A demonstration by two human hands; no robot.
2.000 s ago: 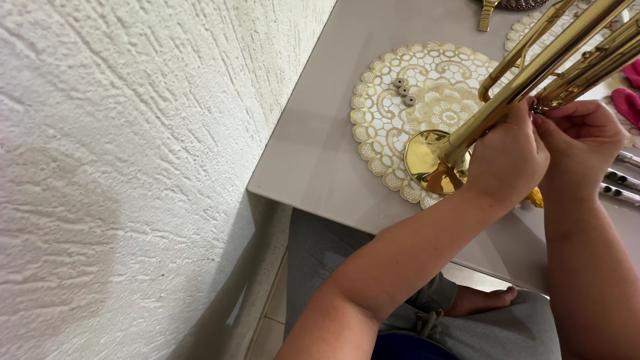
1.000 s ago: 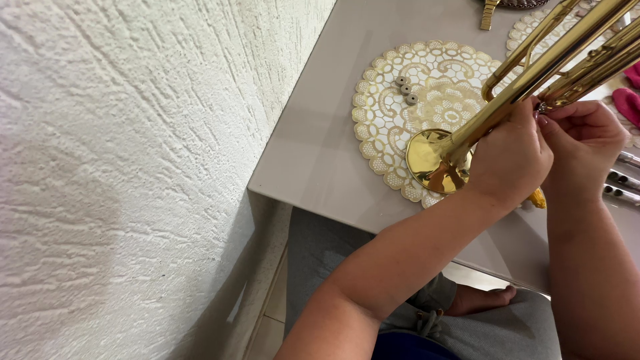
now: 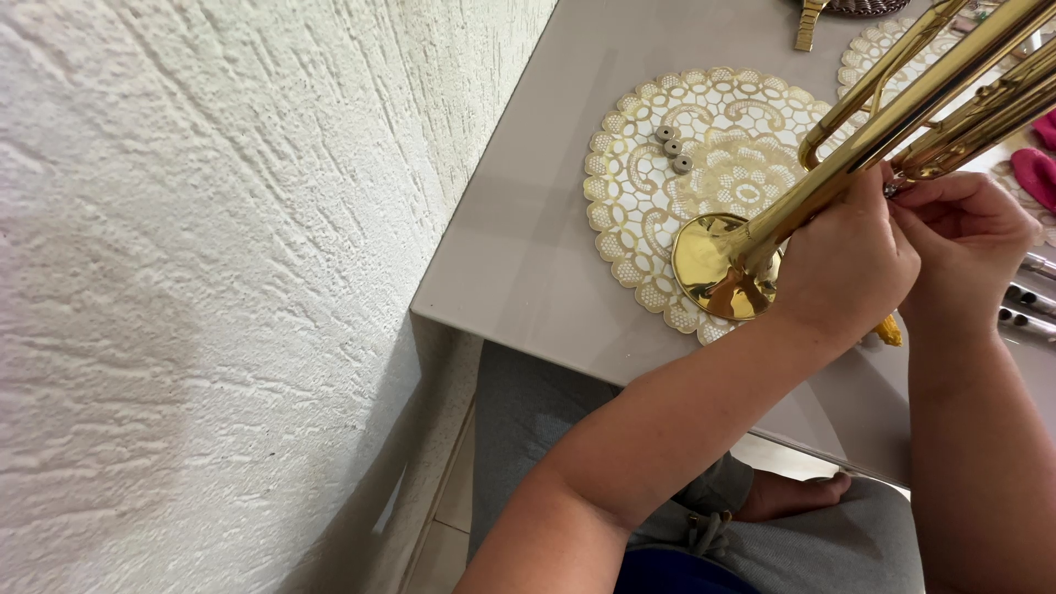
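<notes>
A brass trumpet (image 3: pixel 874 136) stands tilted with its bell low, over a round lace-pattern placemat (image 3: pixel 623 210). My left hand (image 3: pixel 850 260) is wrapped around the trumpet's tubing just above the bell. Close beside it, the fingers of my right hand (image 3: pixel 965 239) pinch at a small metal part (image 3: pixel 891 190) on the trumpet; which part it is cannot be told, as the fingertips cover most of it. Several small round grey pieces (image 3: pixel 673 148) with centre holes lie in a row on the placemat, left of the trumpet.
A textured white wall (image 3: pixel 247 206) borders the grey table (image 3: pixel 511 272) on the left. Silver flute-like tubes (image 3: pixel 1031 309) and a pink cloth (image 3: pixel 1035 177) lie to the right. Something yellow (image 3: pixel 888 332) shows below my hands. A gold watch band (image 3: pixel 808 26) lies at the back.
</notes>
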